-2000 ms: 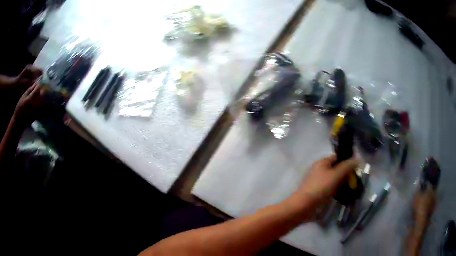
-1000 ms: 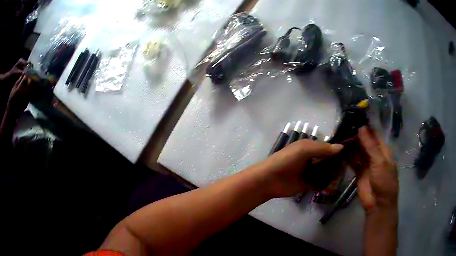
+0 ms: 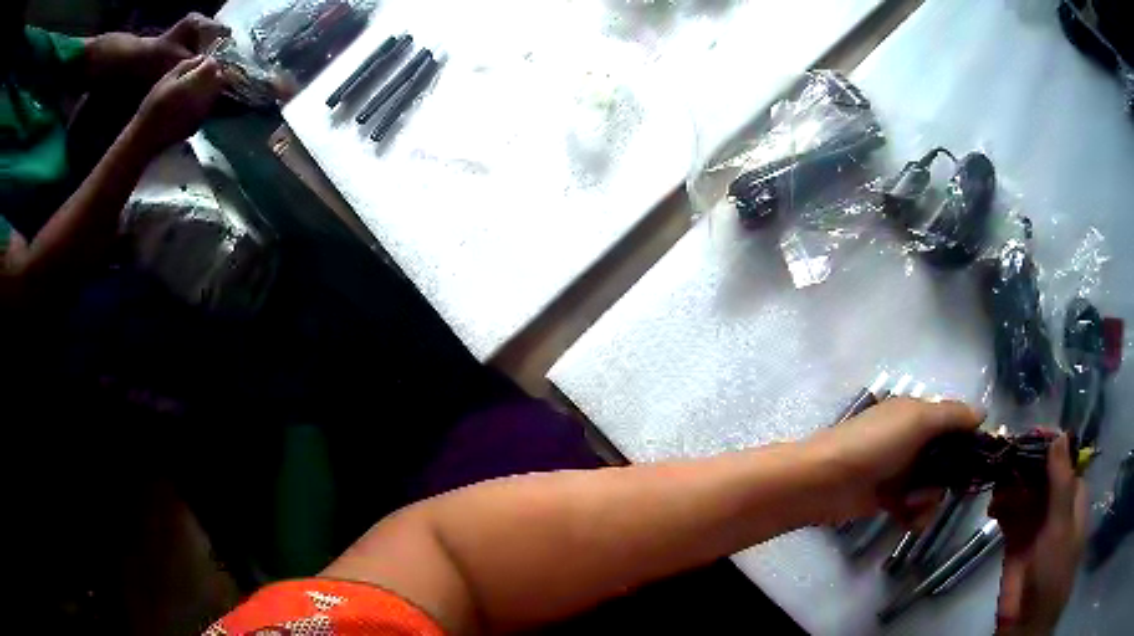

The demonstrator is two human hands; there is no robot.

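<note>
A black coiled video cable (image 3: 995, 462) with a small yellow plug end (image 3: 1084, 457) is held between my two hands at the lower right. My left hand (image 3: 914, 450) grips its left part. My right hand (image 3: 1045, 528) holds its right part, with the thumb upright beside the yellow end. Several dark tubes (image 3: 920, 547) lie on the white foam under and beside my hands, partly hidden by them. Some show pale tips behind my left hand.
Bagged black cables (image 3: 808, 143) lie beyond my hands on the right table (image 3: 647, 336). A gap separates it from the left table (image 3: 497, 224), which holds several dark tubes (image 3: 398, 93) and a bagged bundle (image 3: 305, 31). Another person's hands (image 3: 187, 81) work at the upper left.
The view has shifted, so the tables appear further right. My hands still hold the black cable, now at the lower right. The flat bag beside the left-hand tubes no longer shows clearly.
</note>
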